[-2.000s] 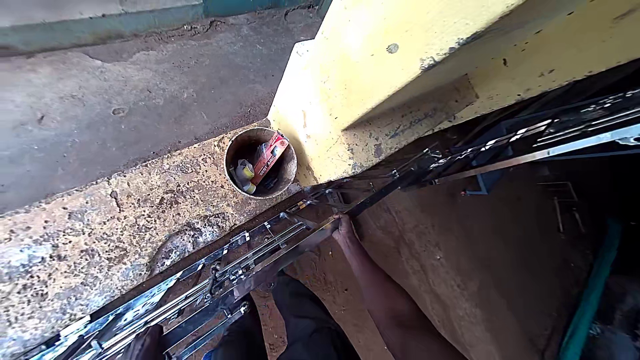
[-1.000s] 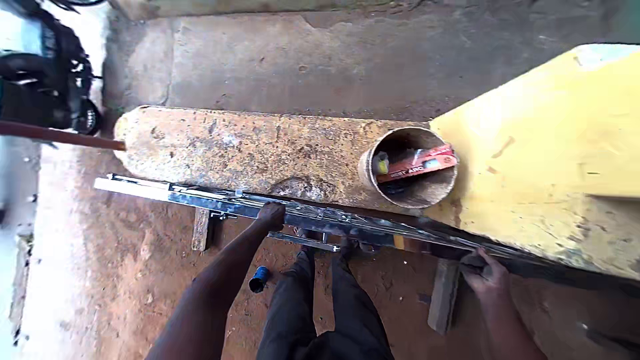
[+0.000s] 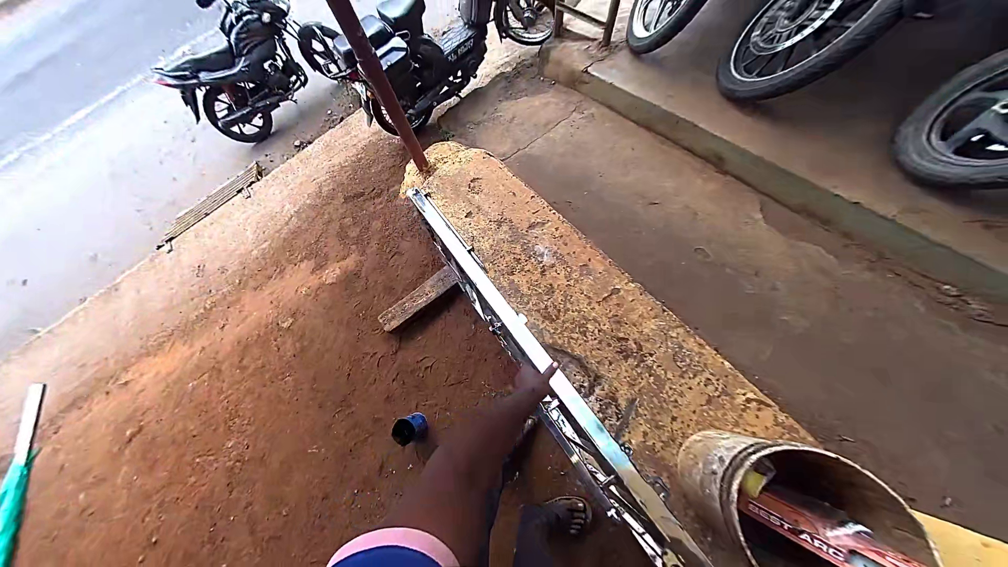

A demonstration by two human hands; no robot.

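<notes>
A long metal frame (image 3: pixel 508 315) stands on edge against the low, worn concrete wall (image 3: pixel 622 315), its pale top bar running from the wall's far end down to the lower right. My left hand (image 3: pixel 538 381) grips that top bar about midway, thumb over the edge. My right hand is outside the view. On the wall at the lower right, a dirty plastic bucket (image 3: pixel 713 480) holds a red printed carton (image 3: pixel 811 528) and something yellow. A wooden block (image 3: pixel 419 299) lies at the foot of the frame.
A blue can (image 3: pixel 410 428) lies on the red dirt left of my forearm. A rusty post (image 3: pixel 386 87) rises at the wall's far end. Motorcycles (image 3: pixel 244 71) stand by the road, and several wheels (image 3: pixel 811 43) show on the raised ledge. A metal grate (image 3: pixel 213 203) lies by the road edge.
The view has swung left toward the road. One second ago both hands were on the frame; now only my left hand shows, still on it.
</notes>
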